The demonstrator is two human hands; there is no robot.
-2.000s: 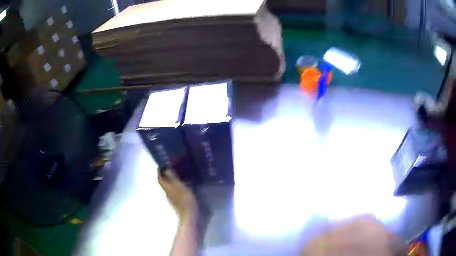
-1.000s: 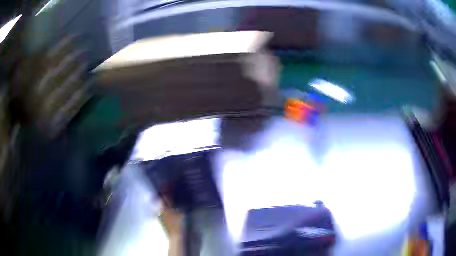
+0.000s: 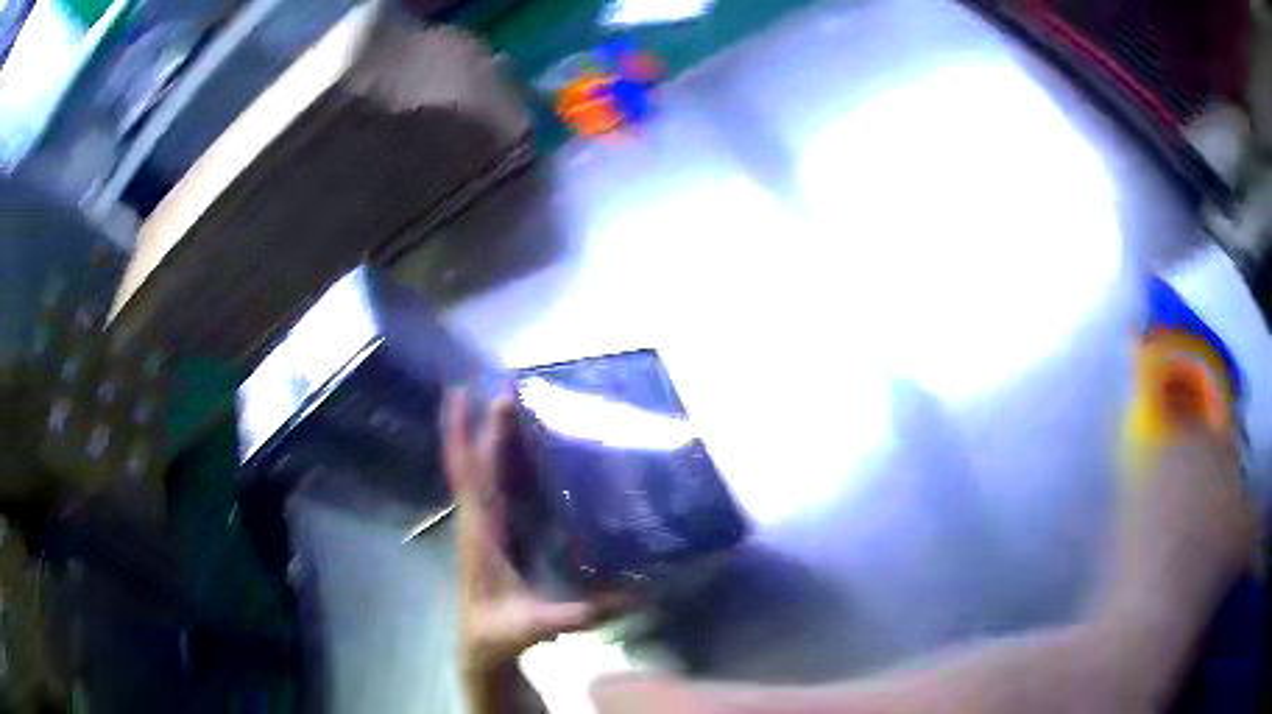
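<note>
My left hand point(image 3: 488, 558) is around the left near corner of a black film-wrapped retail box point(image 3: 628, 481), with fingers along its left side and the thumb at its near edge. More black retail boxes with a bright pale end point(image 3: 314, 363) stand just left of it, side by side. My right hand point(image 3: 1197, 481) is blurred at the table's right side, against the blue tape dispenser with its yellow roll and orange core point(image 3: 1183, 384). Its fingers cannot be made out, so its grip is unclear.
A thick stack of flattened cartons point(image 3: 335, 195) lies at the upper left. A smaller orange and blue tape dispenser point(image 3: 607, 98) is at the far edge of the shiny metal table point(image 3: 837, 558). Dark red curtain flaps point(image 3: 1172, 56) show at the upper right. Glare covers much of the table.
The view has turned. The separate black box has moved left to my left hand, beside the other boxes. My right arm now stretches across to the tape dispenser at the right.
</note>
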